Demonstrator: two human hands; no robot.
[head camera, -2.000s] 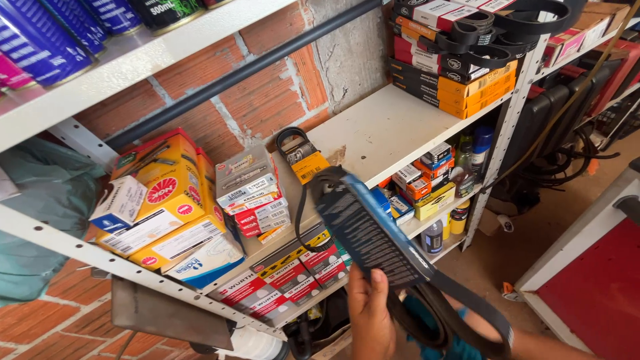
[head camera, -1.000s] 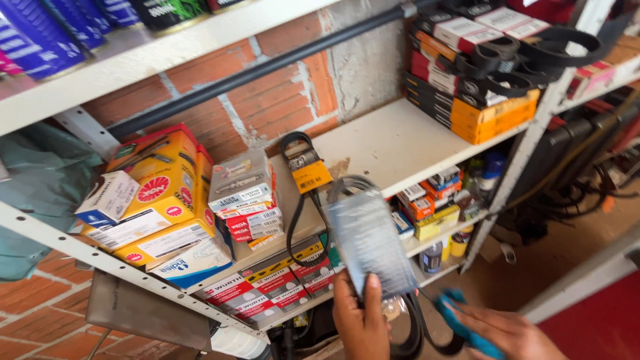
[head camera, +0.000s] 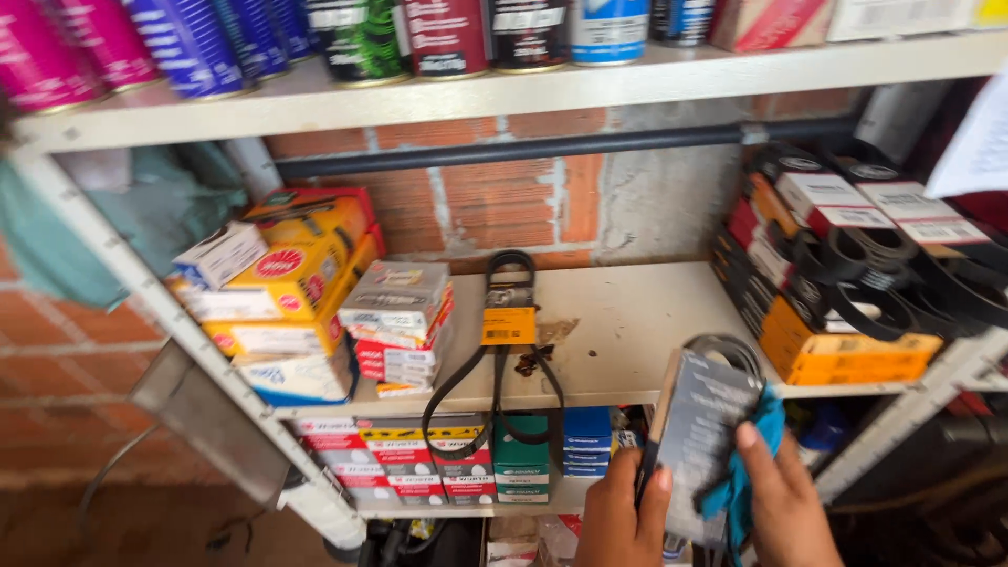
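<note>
My left hand (head camera: 626, 508) grips the lower left edge of a dark printed cardboard sleeve (head camera: 705, 433), with a looped black belt (head camera: 728, 350) showing at its top. My right hand (head camera: 787, 496) holds a crumpled turquoise cloth (head camera: 748, 480) against the sleeve's right side. Both hands are in front of the shelf unit, at the lower right. To their left, another black belt in a yellow-and-black sleeve (head camera: 509, 319) lies on the middle shelf, its loops hanging over the front edge.
Yellow boxes (head camera: 291, 291) and smaller stacked boxes (head camera: 402, 315) stand on the middle shelf (head camera: 630, 315). Boxes with loose black belts (head camera: 874, 299) are at its right end. Spray cans (head camera: 358, 39) line the shelf above. Red-and-white boxes (head camera: 402, 468) fill part of the shelf below.
The cloth, low beside the hanging belt a second ago, is now against the sleeve with my right hand. The view has shifted to face the shelf more squarely.
</note>
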